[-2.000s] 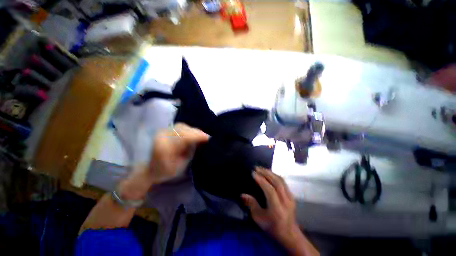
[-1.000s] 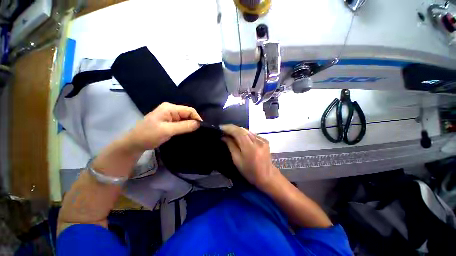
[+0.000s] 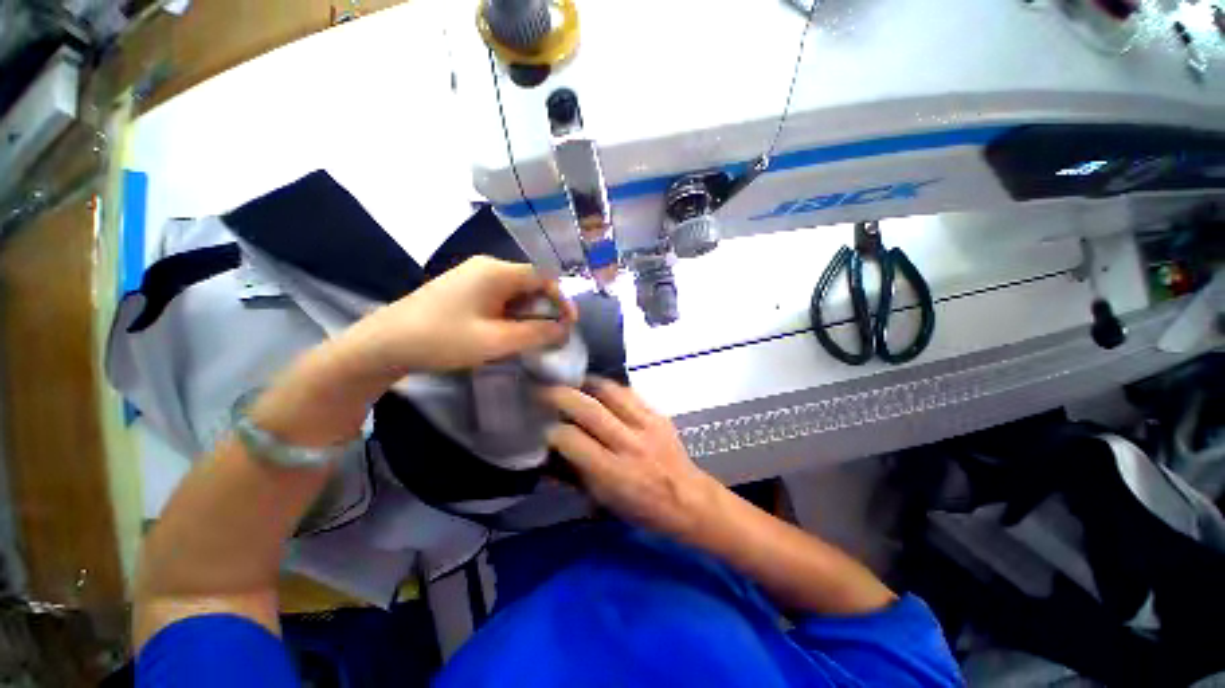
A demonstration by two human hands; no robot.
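The garment piece [image 3: 202,323], light grey with black sections, lies heaped left of the needle and hangs over the table's front edge. My left hand [image 3: 484,316] is bare, wears a bracelet and pinches a fold of the grey fabric just left of the presser foot; it is slightly blurred. My right hand [image 3: 625,450] holds the fabric's near side, its fingertips partly hidden at the cloth. A black fabric panel [image 3: 323,235] spreads behind my left hand. The sewing machine [image 3: 860,148] has its lit needle area [image 3: 591,280] just beyond my fingers.
Dark green-black scissors [image 3: 873,303] lie right of the needle. A printed ruler strip [image 3: 833,413] runs along the table's front edge. A black-and-grey bundle of pieces [image 3: 1061,538] is at the lower right. A brown board [image 3: 54,363] stands at the left.
The view has shifted, so the machine sits further left. The fabric between my hands now shows its grey side instead of black. My left hand has moved closer to the presser foot.
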